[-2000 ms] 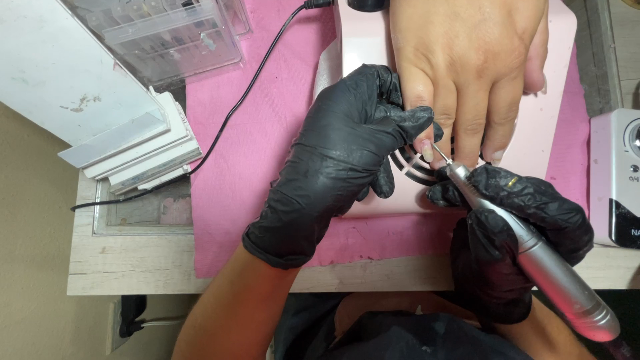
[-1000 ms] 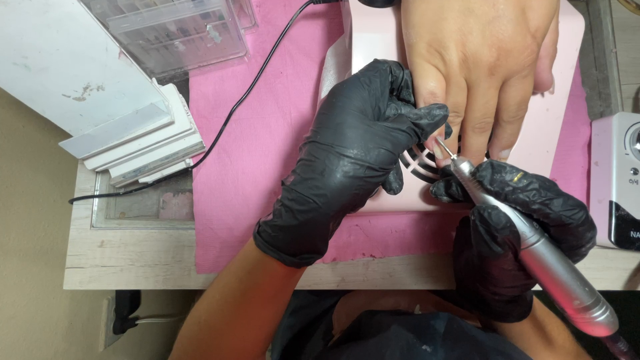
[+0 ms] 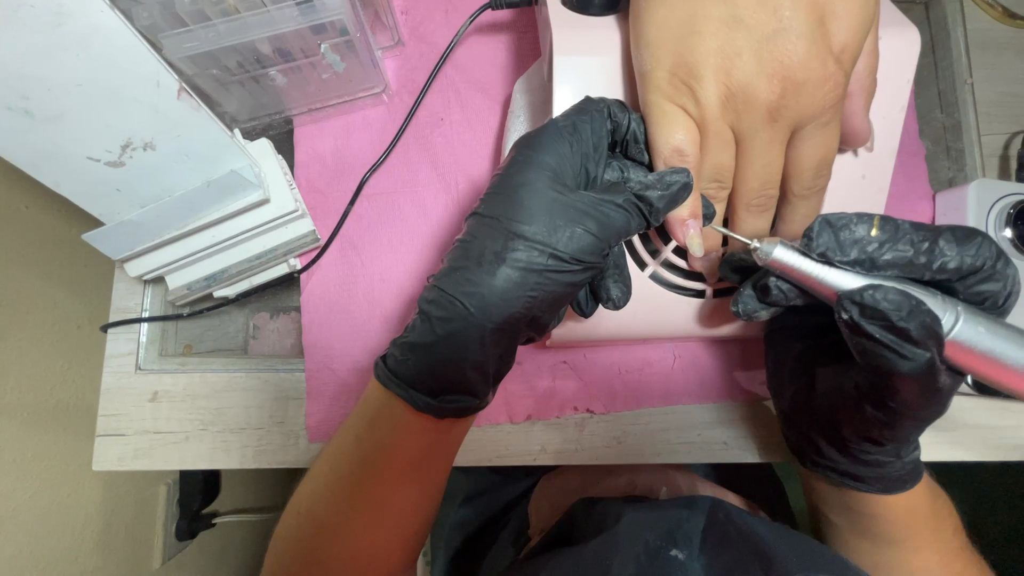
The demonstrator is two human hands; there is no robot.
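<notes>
Both my hands wear black gloves. My left hand (image 3: 544, 232) grips the little finger of another person's hand (image 3: 744, 96), thumb on top and a fingertip showing at the far side. My right hand (image 3: 872, 320) holds a silver electric nail drill (image 3: 832, 276) like a pen. Its thin bit (image 3: 732, 235) points at the held fingertip, just right of the nail (image 3: 693, 240); whether it touches cannot be told. The other person's hand lies palm down over a pale pink nail dust collector (image 3: 592, 328), whose round black grille (image 3: 668, 272) shows beneath the fingertips.
A pink cloth (image 3: 400, 232) covers part of the wooden table (image 3: 208, 416). At the left stand a clear plastic drawer box (image 3: 280, 72), a white panel (image 3: 104, 96) and stacked white pieces (image 3: 232, 232). A black cable (image 3: 376, 168) crosses the cloth. A white control unit (image 3: 976, 200) sits at the right.
The drill's bit has moved from over the held finger's nail to its right side. My left hand keeps its hold on the finger.
</notes>
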